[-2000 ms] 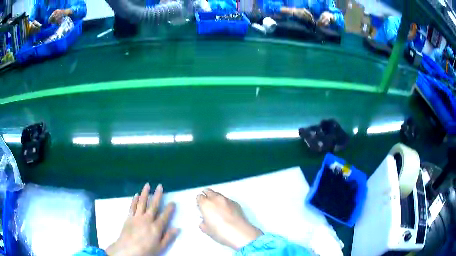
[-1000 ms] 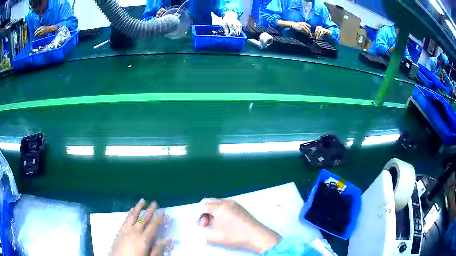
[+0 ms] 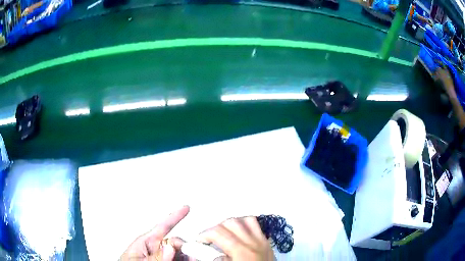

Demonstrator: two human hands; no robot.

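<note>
My left hand (image 3: 153,243) is at the bottom edge over the white sheet (image 3: 178,178). One finger is stretched out and the others are curled. My right hand (image 3: 239,238) is beside it, bent inward, its fingertips close to the left fingers. A pale white piece (image 3: 203,251) shows between the hands; I cannot tell if it is a finger cover or tape. Both hands are cut off below, and what the fingertips hold is hidden or blurred. A loose pile of black rings (image 3: 278,233) lies on the sheet just right of my right hand.
A blue bin (image 3: 361,168) of black rings stands right of the sheet, beside the white tape dispenser (image 3: 380,204) with its tape roll (image 3: 413,137). Black housings lie on the green belt at left (image 3: 28,117) and right (image 3: 331,97). Clear plastic bags (image 3: 41,204) lie at left. A person's arm (image 3: 448,89) shows far right.
The view has tilted down, bringing the ring pile into sight. My hands have come together near the bottom edge. My left hand was flat and spread, and now its fingers are partly curled.
</note>
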